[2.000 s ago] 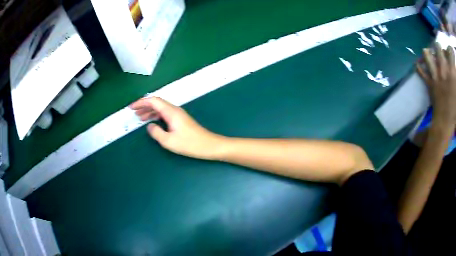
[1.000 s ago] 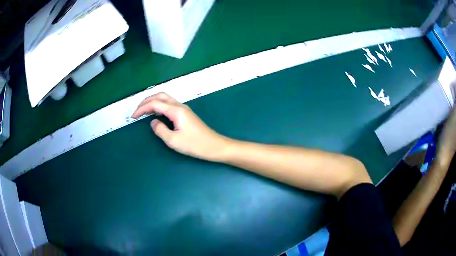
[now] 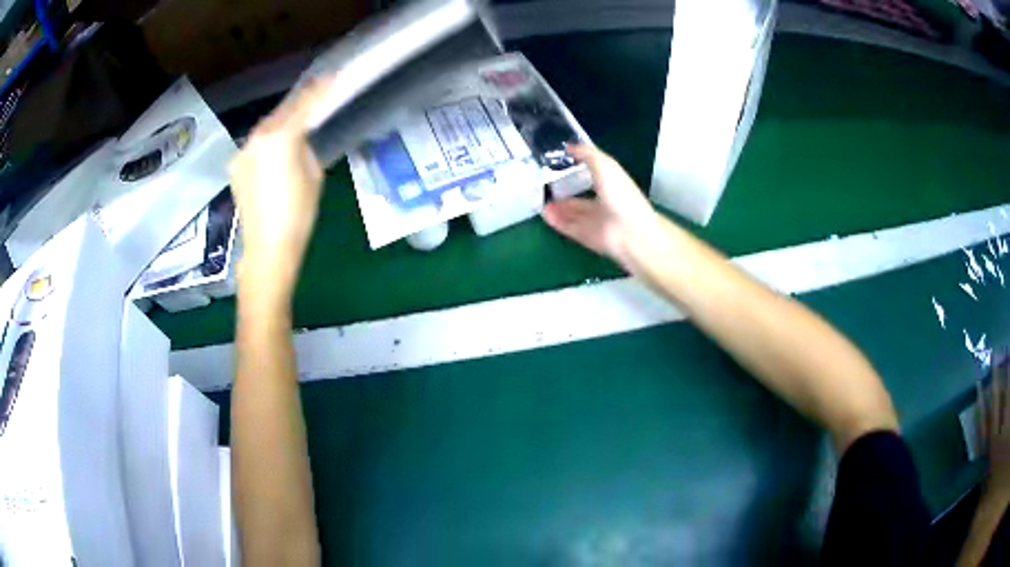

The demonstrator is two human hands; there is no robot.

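A white inner tray (image 3: 382, 222) lies on the green belt, its rounded cups bulging below the rim. A printed leaflet (image 3: 465, 138), a bluish patch and a dark bundle (image 3: 543, 127) lie on it. My left hand (image 3: 277, 155) holds a white-and-grey panel (image 3: 404, 78), tilted and blurred, over the tray's back left part; its fingertips are unclear. My right hand (image 3: 598, 210) grips the tray's right end, fingers at the rim and thumb lower down.
A white box (image 3: 709, 111) stands upright right of the tray. Overlapping white boxes (image 3: 89, 388) and another filled tray (image 3: 188, 249) are at left. A white rail (image 3: 465, 332) crosses before the belt. White scraps (image 3: 975, 271) and another person's hand (image 3: 997, 421) are at right.
The view has swung left. My left hand has come into view with the raised panel. My right hand has moved from the rail to the tray, whose leaflet and dark bundle now show.
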